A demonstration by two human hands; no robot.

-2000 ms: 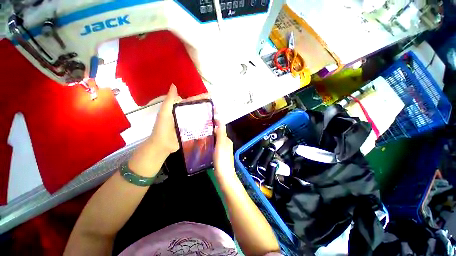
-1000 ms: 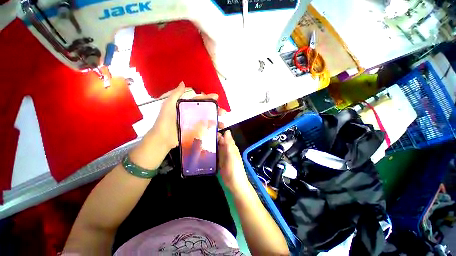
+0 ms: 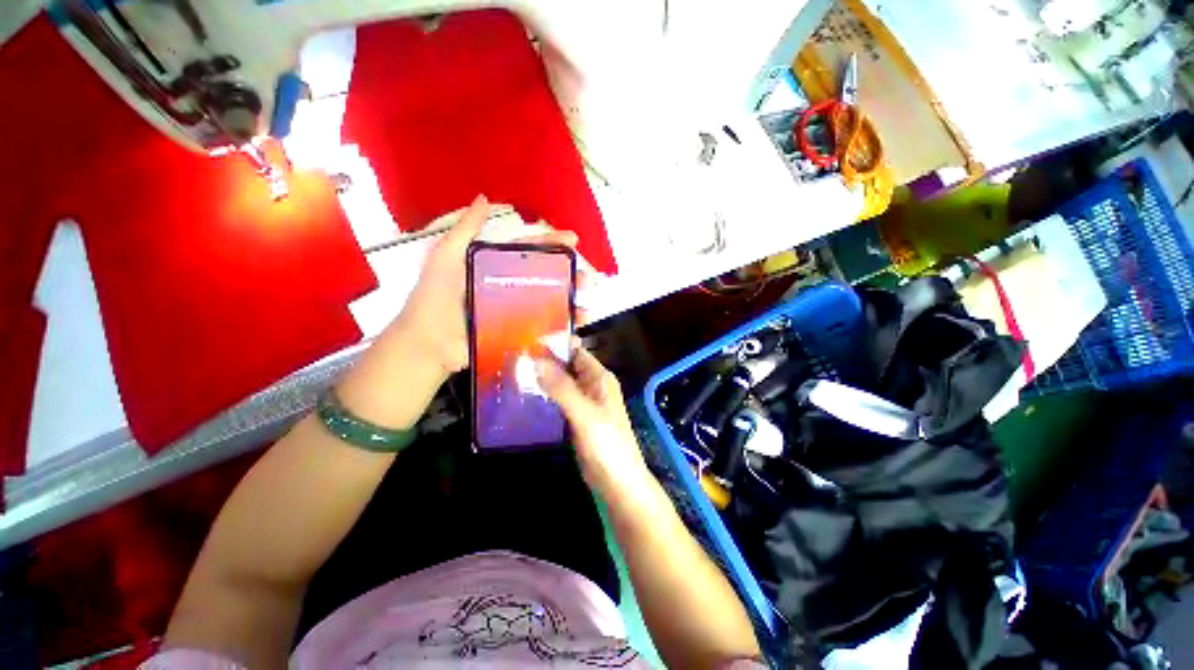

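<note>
A smartphone [image 3: 511,406] with a lit orange and purple screen is upright in front of me, at the table's front edge. My left hand [image 3: 439,308] holds it from its left side, with fingers behind its top. My right hand [image 3: 589,399] is at its lower right, the thumb over the screen; its other fingers are curled beside the phone, and whether they grip it is unclear. A large red cloth panel [image 3: 210,288] lies under the needle area [image 3: 278,181] in bright lamp light. A small red piece [image 3: 452,118] lies right of the needle under the machine arm.
The white sewing machine head [image 3: 615,52] spans the top. Scissors with red and orange handles [image 3: 845,135] lie on cardboard at the right. A blue crate [image 3: 687,504] with black cloth [image 3: 890,524] and spools stands right of my right arm. Another blue crate [image 3: 1133,282] is at the far right.
My right thumb has moved from the phone's edge onto its screen. The screen picture has changed from pale to orange and purple. The view has shifted, so the machine sits higher in the picture.
</note>
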